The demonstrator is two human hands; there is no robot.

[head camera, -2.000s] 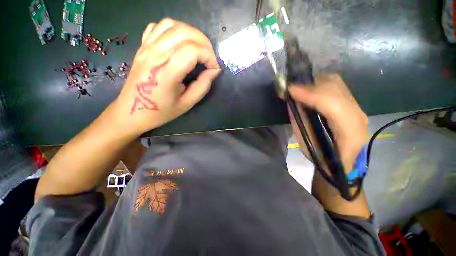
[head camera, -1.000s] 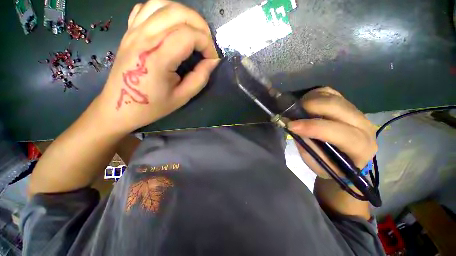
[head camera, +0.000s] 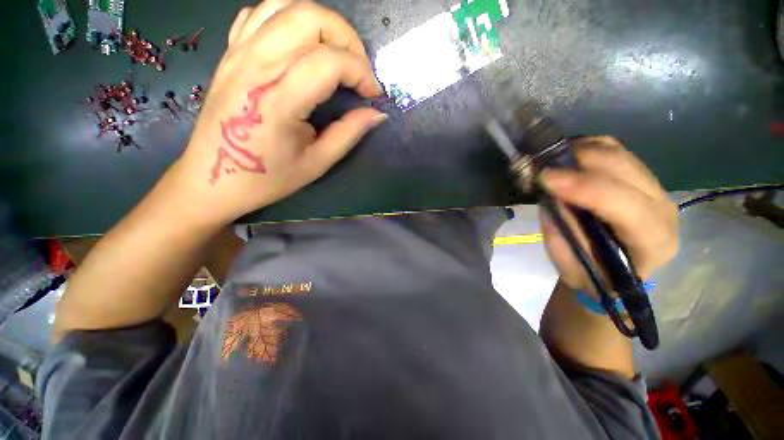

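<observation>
A circuit board (head camera: 430, 64), glaring white with a green end, lies flat on the dark green bench top. My left hand (head camera: 292, 94) is at its lower left corner, thumb and forefinger slightly apart, with nothing visible between them. A tiny dark spot shows at that corner, too small to make out. My right hand (head camera: 615, 202) holds the black soldering iron (head camera: 610, 258) to the right of the board. The iron's front end is blurred and points up and left, clear of the board. Small dark red components (head camera: 120, 103) lie in loose piles left of my left hand.
Two green boards stand out at the upper left, one at the far left (head camera: 56, 26) and one beside it (head camera: 105, 24). The bench's front edge (head camera: 370, 216) runs just before my body. A black cable (head camera: 731, 192) trails right from behind my right hand.
Between one second ago and now, the iron's tip has moved right, away from the board's corner. My left thumb and forefinger, together before, have parted.
</observation>
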